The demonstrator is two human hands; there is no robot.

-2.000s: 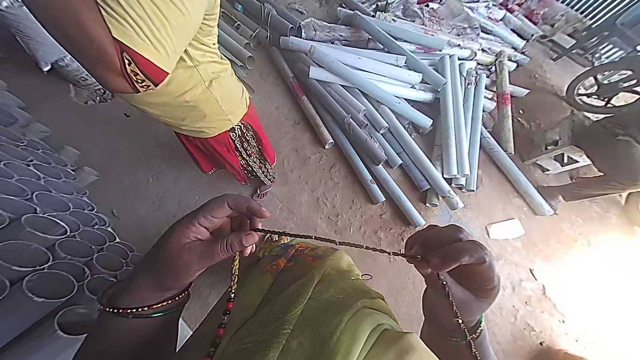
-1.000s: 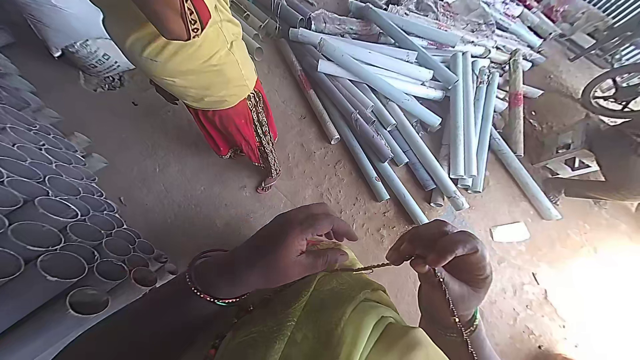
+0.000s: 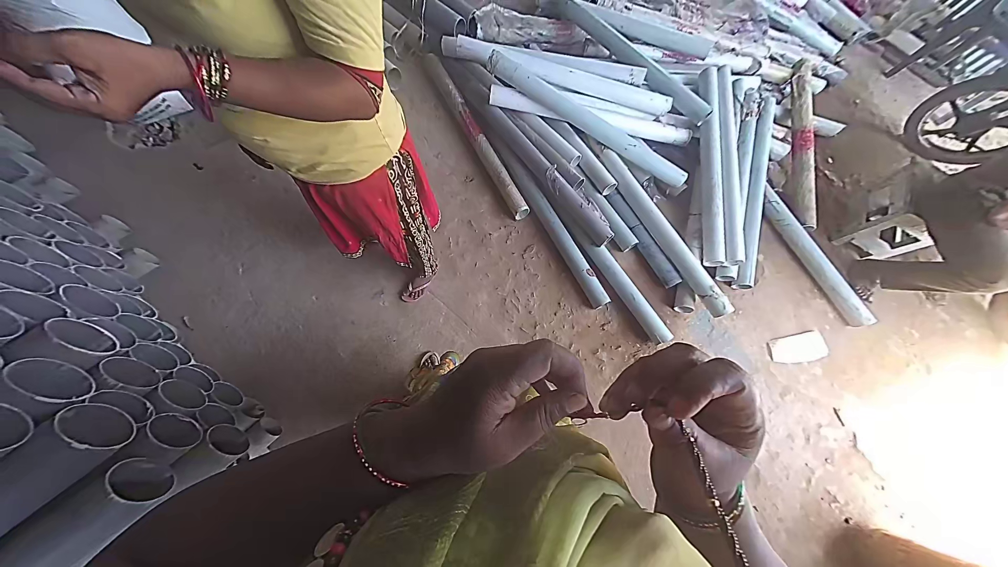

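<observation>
My left hand (image 3: pixel 504 413) is at the lower middle, its thumb and fingertips pinched on a short dark red end of a thin cord. Almost touching it, my right hand (image 3: pixel 693 402) pinches the same piece between thumb and fingers. From the right hand a thin beaded chain (image 3: pixel 713 488) hangs down over the wrist. Both wrists wear bangles. Below the hands lies yellow-green cloth (image 3: pixel 543 512). Part of a string of red and dark beads (image 3: pixel 339 539) shows at the bottom, mostly hidden by the left forearm.
Stacked grey pipes (image 3: pixel 102 425) fill the left side. Loose pale pipes (image 3: pixel 591 118) lie heaped on the ground ahead. A person in yellow and red (image 3: pixel 339 150) stands at the upper left. Another person sits at the right edge, near a spoked wheel (image 3: pixel 957 118). A white scrap (image 3: pixel 798 346) lies on the ground.
Two seconds ago my hands were apart with the beaded cord stretched between them; now the fingertips nearly meet. The standing person's forearm and hand have come into view at the upper left.
</observation>
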